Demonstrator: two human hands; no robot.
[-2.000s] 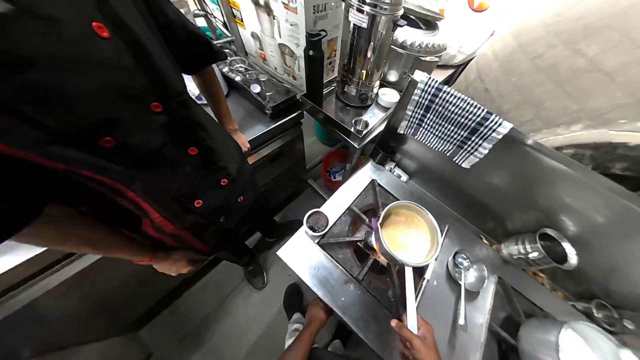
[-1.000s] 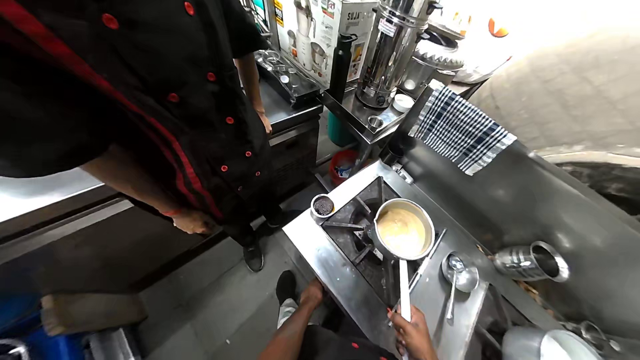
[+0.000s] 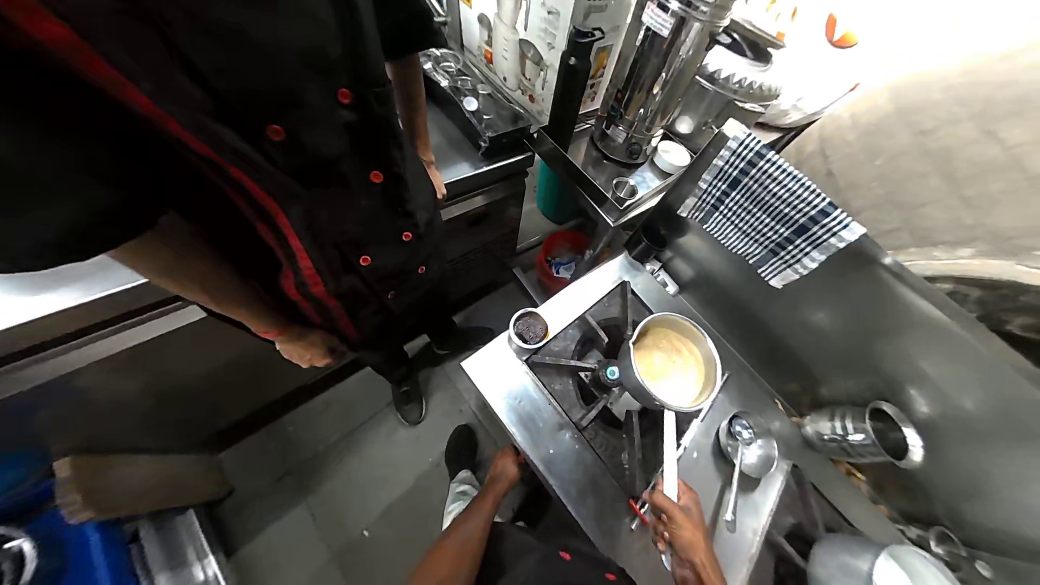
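My right hand grips the white handle of a metal saucepan, which holds a light tan liquid and sits over the right part of a gas burner grate. My left hand is low at the stove's front edge; whether its fingers hold a knob there is hidden. A small metal cup of dark granules stands on the stove's left corner. Long metal tongs or a rod lie under the pan's handle. Right of them, a spoon rests in a small steel bowl.
A person in a black jacket stands at the left, beside the stove. A checked cloth hangs over the steel backsplash. A steel tumbler lies on its side at the right, near a large pot. A red bin stands behind the stove.
Flame and glow show under the pan two seconds ago; no flame shows now. The pan stays in my right hand. The view has shifted somewhat.
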